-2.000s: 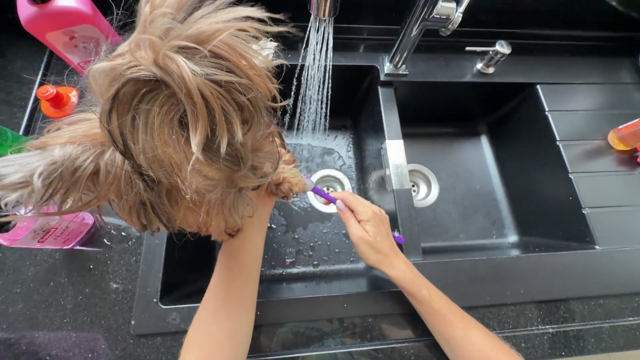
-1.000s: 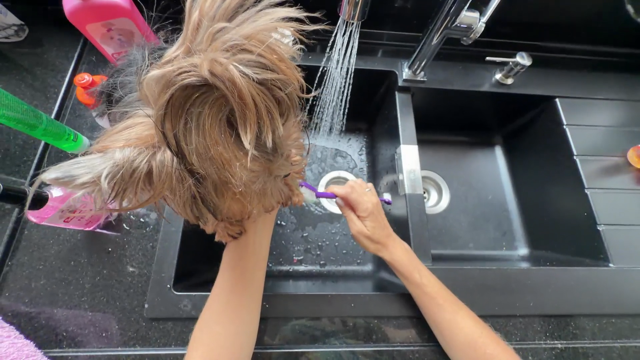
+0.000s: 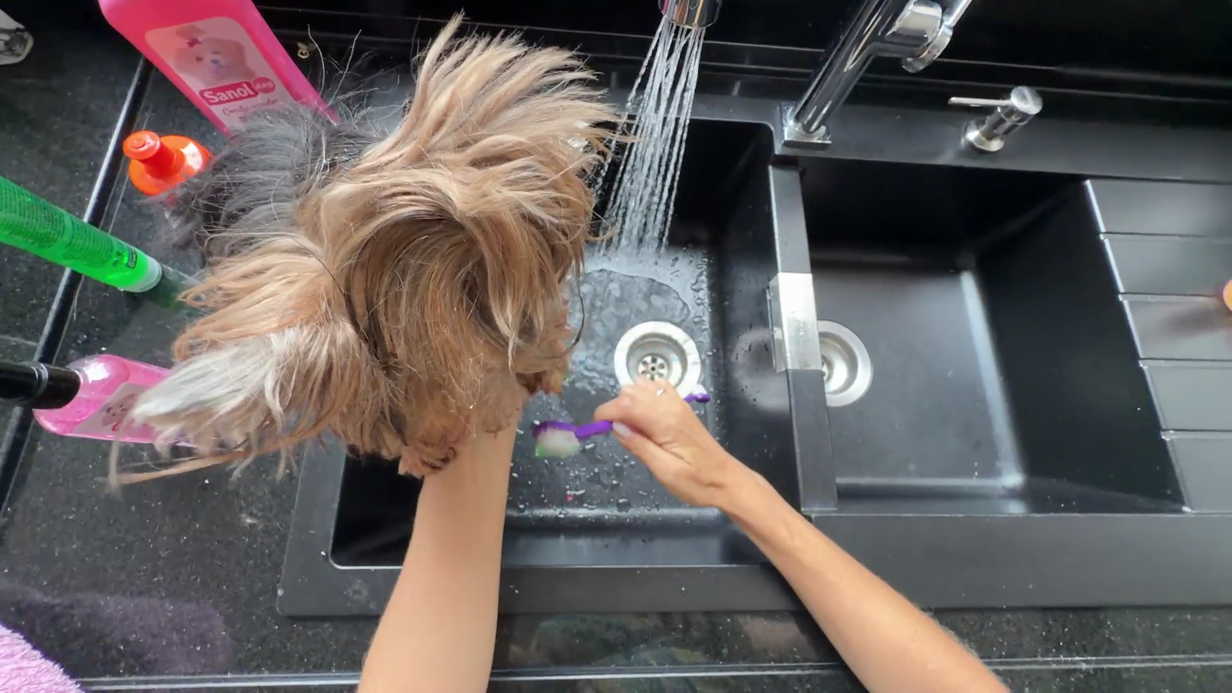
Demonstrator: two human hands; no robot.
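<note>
A long-haired tan and grey dog [image 3: 433, 221] is seen from above at the left side of the black sink's left basin [image 3: 626, 491]. My left forearm reaches up under the dog's head; the left hand itself is hidden behind the fur. A purple toothbrush [image 3: 592, 427] is gripped in my right hand [image 3: 664, 433], over the basin near the metal drain [image 3: 657, 358]. Its pale bristles face down, a little apart from the dog's fur. Water [image 3: 659, 144] runs in streams from the spray head [image 3: 691, 10] into the basin behind.
Left of the dog stand a pink conditioner bottle [image 3: 217, 58], an orange-capped bottle [image 3: 164, 162], a green bottle [image 3: 77, 236] and a pink bottle with a black top [image 3: 101, 395]. A chrome faucet [image 3: 852, 67] and small lever [image 3: 1003, 117] stand behind the right basin [image 3: 914, 385]. A purple towel [image 3: 29, 664] lies front left.
My right hand has drawn the toothbrush head away from the dog's muzzle area, where the fur hid it before; the bristles now show. The view has shifted left.
</note>
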